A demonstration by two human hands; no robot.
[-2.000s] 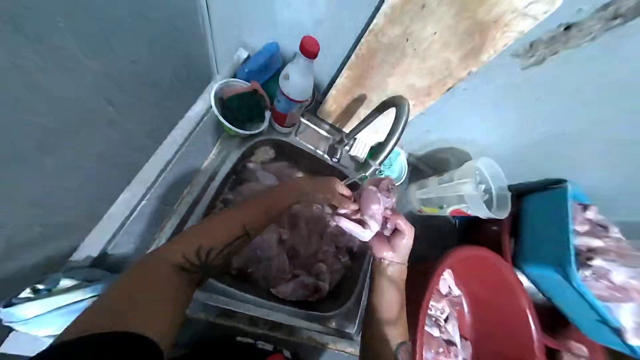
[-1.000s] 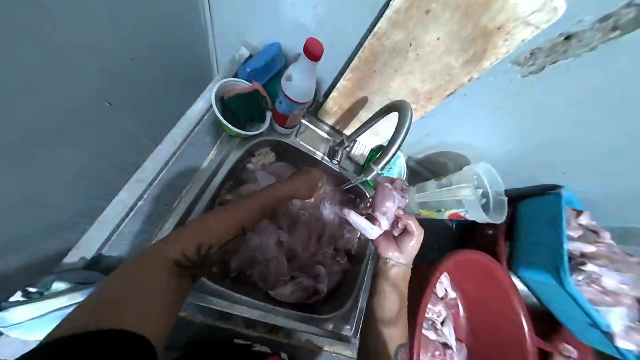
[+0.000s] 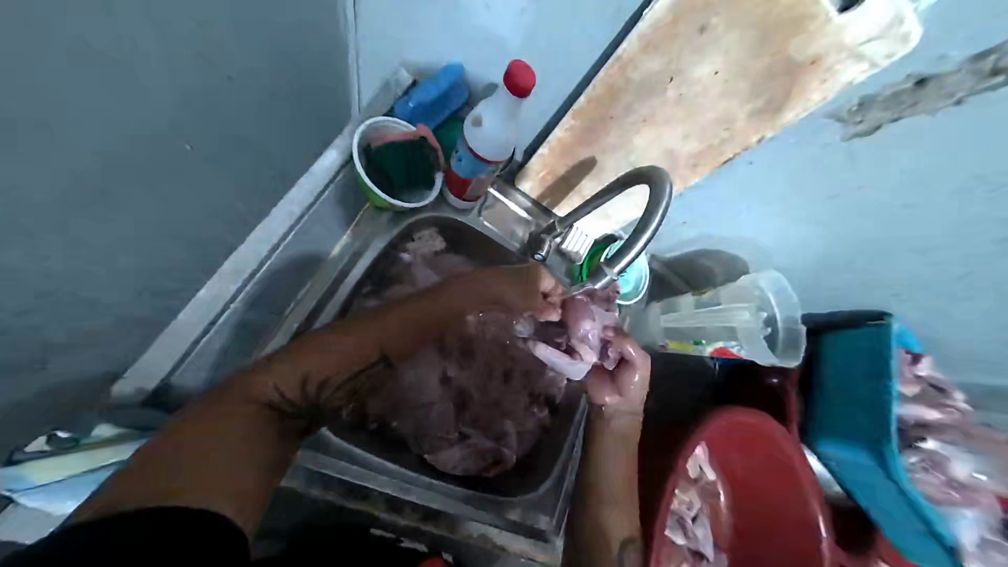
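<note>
Under the spout of the steel faucet (image 3: 650,209), my right hand (image 3: 622,370) grips a raw chicken piece (image 3: 587,327) from its right side. My left hand (image 3: 524,295) reaches across the sink, its curled fingers on the left side of the same piece; their exact grip is partly hidden. Both hands look wet. Below them, the steel sink (image 3: 543,504) holds a heap of raw meat (image 3: 465,409) in cloudy water.
A bowl with sponges (image 3: 398,165) and a red-capped plastic bottle (image 3: 488,134) stand behind the sink. A stained cutting board (image 3: 693,87) leans on the wall. At right are a clear plastic container (image 3: 732,319), a red tub (image 3: 756,488) and a blue crate (image 3: 854,409), with meat beside them.
My left hand was lower in the sink, apart from the piece, a second ago; now it is back against it. My right hand has kept hold of the piece near the spout.
</note>
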